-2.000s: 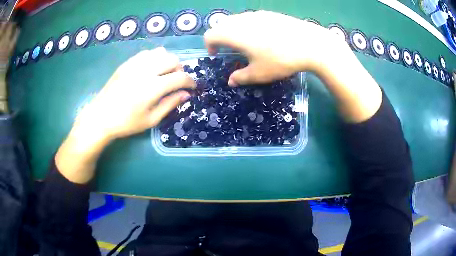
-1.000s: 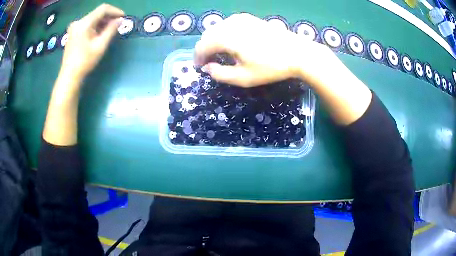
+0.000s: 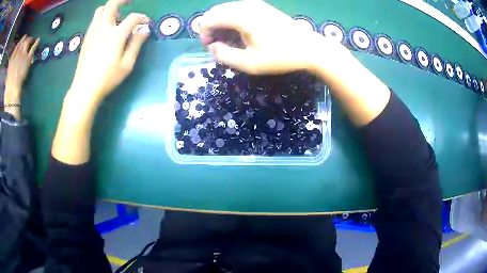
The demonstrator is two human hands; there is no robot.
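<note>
A row of black-rimmed discs (image 3: 361, 39) with pale rings curves across the green work surface. A clear parts tub (image 3: 248, 159) full of small black round parts (image 3: 240, 120) stands in front of me. My left hand (image 3: 109, 48) is at the row left of the tub, its thumb and fingers around a disc there; whether a small part is between the fingertips cannot be told. My right hand (image 3: 256, 40) is over the tub's far edge and the row, fingers curled; its fingertips are partly hidden, so what it holds cannot be told.
Another person's hand (image 3: 20, 66) reaches to the row's left end. A single disc (image 3: 57, 22) lies beyond the row at upper left. A red edge (image 3: 45, 6) is at the far left. A pale rail (image 3: 427, 22) and small containers (image 3: 470, 16) are at upper right.
My left hand went from the tub to the row on the left. My right hand moved left and a little away from me. Another person's hand has come into view at the left.
</note>
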